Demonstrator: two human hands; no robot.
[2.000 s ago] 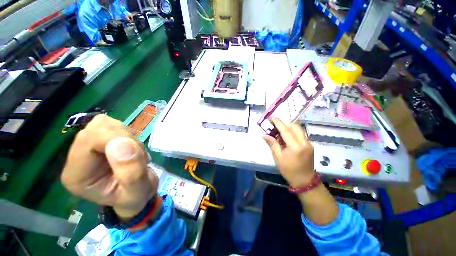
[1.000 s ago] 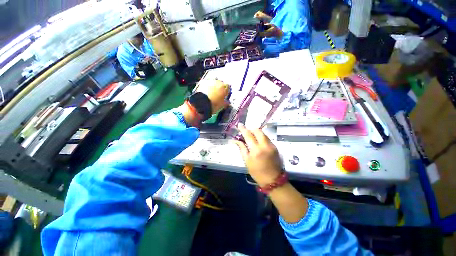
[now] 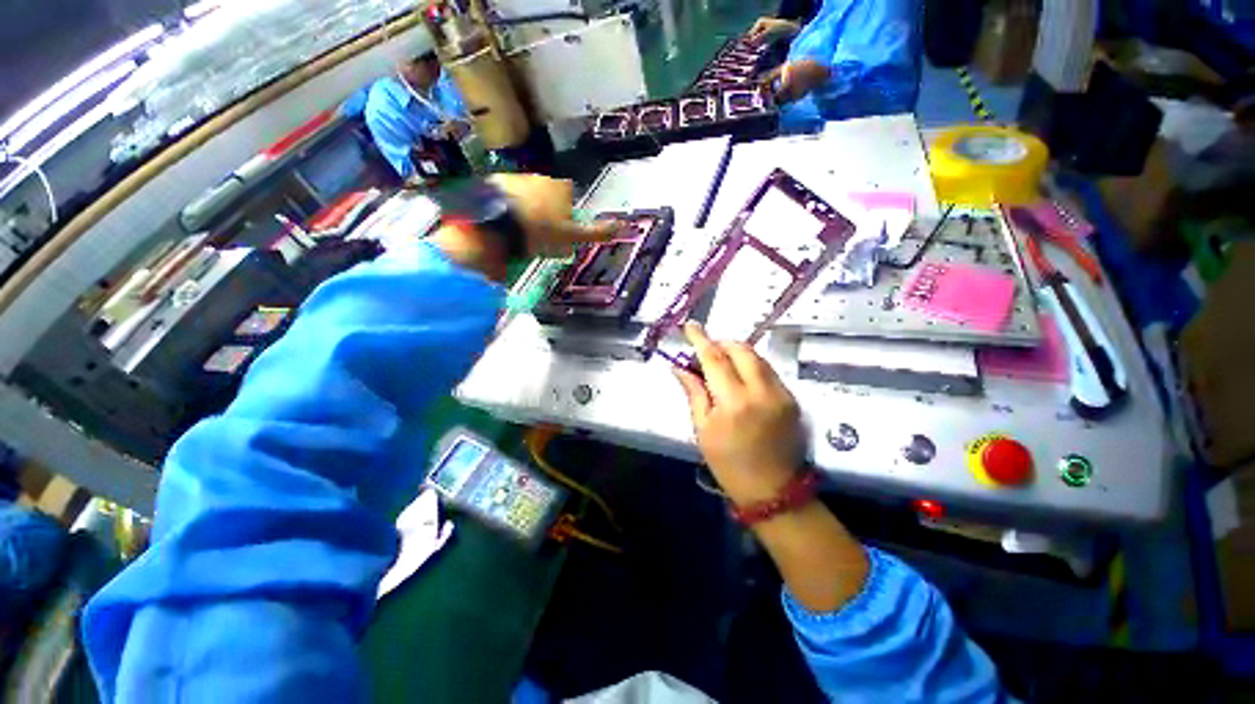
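My right hand (image 3: 750, 420) holds a maroon device frame (image 3: 791, 261) by its near lower end, tilted above the white machine bed. The black fixture (image 3: 606, 275) sits on the bed left of it, with another maroon frame (image 3: 636, 248) lying in it. My left hand (image 3: 530, 213) is blurred, its fingers reaching over the fixture's far left corner; whether it grips anything is unclear. A teal edge (image 3: 530, 285) shows between my left sleeve and the fixture, mostly hidden.
A tan-gold cylinder (image 3: 489, 96) stands beyond my left hand. Right of the held frame are a perforated plate (image 3: 881, 305), pink pad (image 3: 961, 294), yellow tape (image 3: 988, 165) and emergency stop (image 3: 1002, 461). The teach pendant (image 3: 491, 484) lies below. Two people in blue work beyond the bed.
My left hand has moved from near my body to the fixture. The teal cover no longer sits over the black block. My right hand still holds its frame, now nearer the fixture.
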